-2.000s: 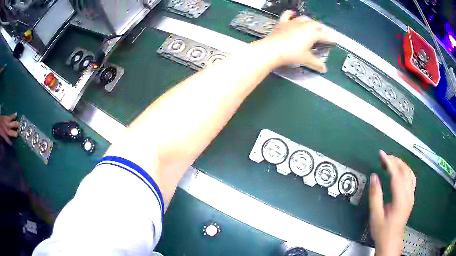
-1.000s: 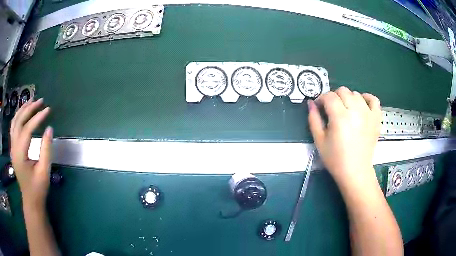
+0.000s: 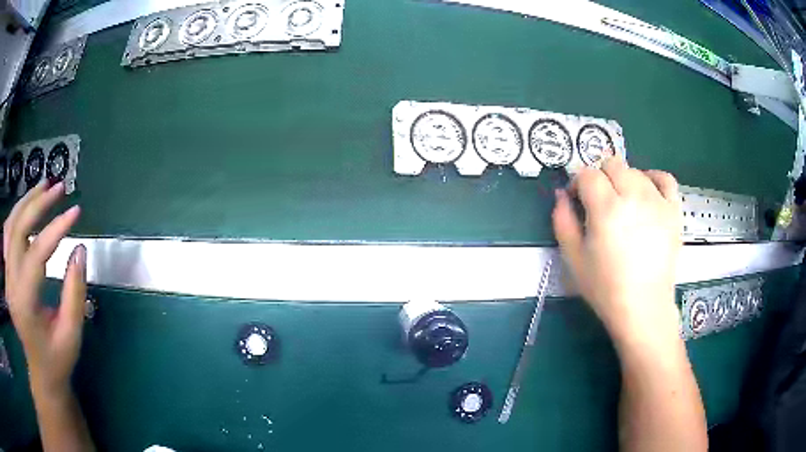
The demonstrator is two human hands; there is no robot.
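A silver four-position plate [image 3: 468, 168] with a scalloped near edge lies on the green belt. Its four round seats hold black rings. My right hand [image 3: 623, 234] is at the plate's right end, fingertips over or just beside the last seat; whether they touch it is unclear. My left hand [image 3: 44, 274] is at the far left with fingers apart, near a plate with black inserts [image 3: 44, 166]. Thin silver tweezers [image 3: 528, 340] lie left of my right forearm. Two loose black round inserts [image 3: 256, 344] [image 3: 471, 402] lie on the near green surface.
A silver-white rail [image 3: 353, 272] crosses in front. A black-topped bottle [image 3: 437, 338] with a thin cord stands near it. A cover plate [image 3: 234, 31] lies upper left. A perforated plate [image 3: 720, 214] and another four-position plate [image 3: 722, 309] are at right.
My left arm has come back from the far side to the left. My right hand has moved to the plate's right end. The view has turned; lately, belt plates appear further right.
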